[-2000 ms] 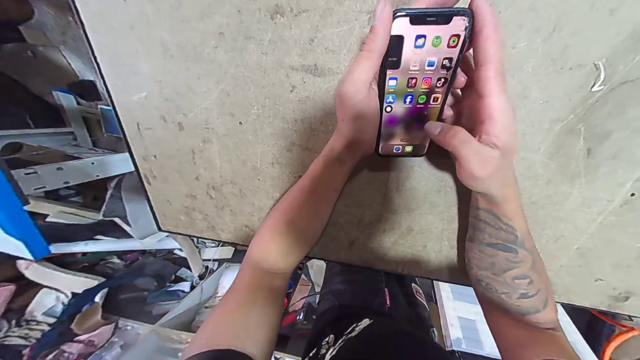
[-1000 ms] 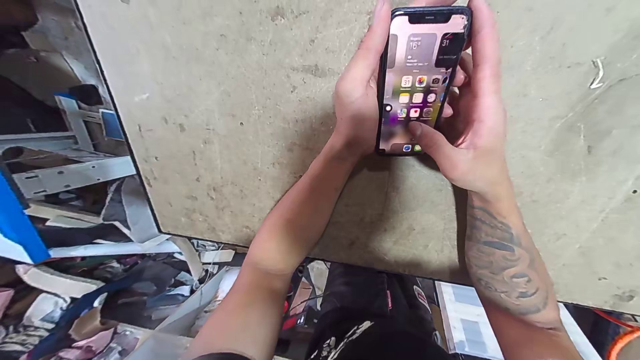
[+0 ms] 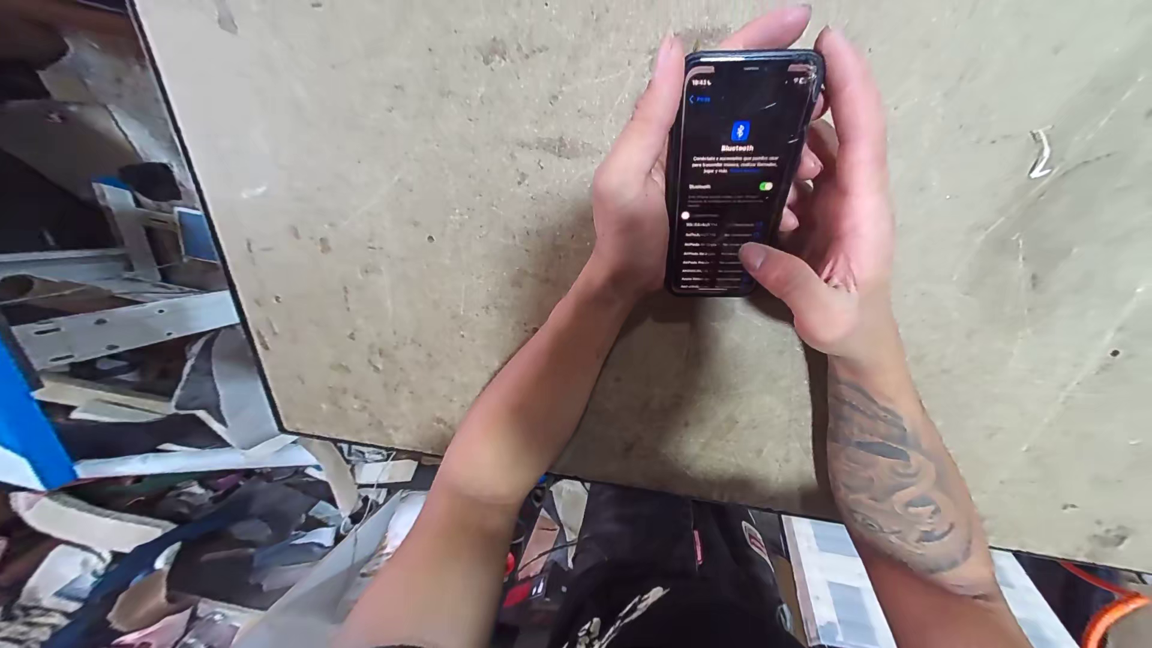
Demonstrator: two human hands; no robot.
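Note:
A smartphone (image 3: 733, 171) in a dark case is held upright between both hands above a worn, pale tabletop (image 3: 432, 234). Its lit screen shows a dark Bluetooth settings page with a green switch and a list below. My left hand (image 3: 634, 198) grips the phone along its left side, with some fingers hidden behind it. On the other side, my right hand (image 3: 846, 207) wraps around the phone's right edge, fingers partly behind. The right thumb rests over the lower right part of the screen; whether it touches the glass I cannot tell.
Beyond the table's left edge stands a white metal frame (image 3: 135, 328) with a blue panel (image 3: 31, 405). Scraps of material (image 3: 234, 540) lie heaped at lower left. An orange hose or cable (image 3: 1111, 621) shows at lower right, near a white container (image 3: 832, 576).
The phone's screen has gone from home-screen pages of app icons to the dark Bluetooth page. Both hands have kept hold of the phone, and the right thumb has shifted over the screen.

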